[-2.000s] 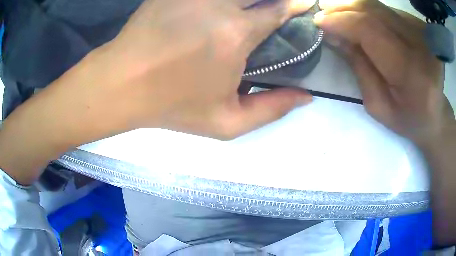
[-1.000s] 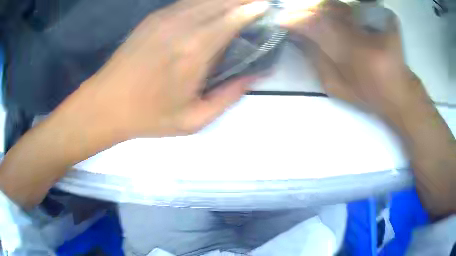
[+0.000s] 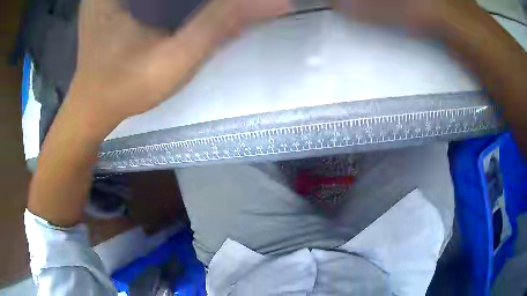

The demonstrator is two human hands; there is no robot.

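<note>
My left hand [image 3: 130, 63] is at the upper left, blurred, its fingers reaching to the top edge. Dark grey cloth [image 3: 163, 11] shows beside its palm at the top, and more dark cloth [image 3: 51, 43] lies behind my left wrist. My right hand [image 3: 399, 14] is at the top right, strongly blurred and cut off by the top edge. What the fingers of either hand hold is hidden or out of the picture. The zip, needle and presser foot are not visible.
The white machine table [image 3: 323, 63] has a grey measuring tape [image 3: 289, 137] along its front edge. My lap in grey trousers [image 3: 231, 196] is below it. A blue bag or bin [image 3: 471, 202] is at the right, and blue material [image 3: 167, 260] at the lower left.
The view has tipped down, so the table edge and both hands sit higher in the picture. The zip has left the view, and more of the lap and floor shows.
</note>
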